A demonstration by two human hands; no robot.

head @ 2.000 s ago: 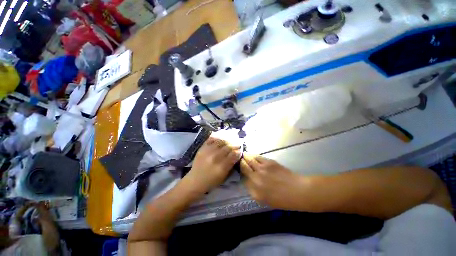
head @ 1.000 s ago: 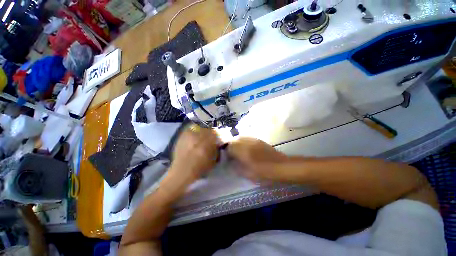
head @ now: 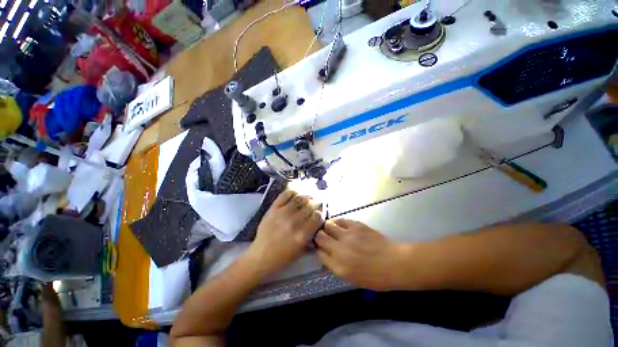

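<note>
My left hand [head: 286, 229] and my right hand [head: 352, 249] meet just in front of the presser foot [head: 320, 181], fingertips pinching a small dark edge of the garment between them. The garment's dark speckled cloth [head: 165, 227] spreads to the left of the machine head, with a loop of light grey fabric [head: 227, 211] folded on top. Part of the cloth lies under my left hand and wrist. The white sewing machine [head: 406, 101] has a blue stripe. Its lamp glare washes out the needle area, so the needle is unclear.
A tool with an orange-green handle [head: 522, 175] lies on the bed at right, near a pale translucent lump [head: 430, 150]. An orange taped strip [head: 135, 237] edges the table at left. A number card [head: 149, 103] stands behind. Another person's arm [head: 51, 315] shows at lower left.
My hands were blurred and raised over the cloth a second ago; now they are lower, fingertips together at the edge. The light grey loop has shifted and opened. The camera view has moved slightly.
</note>
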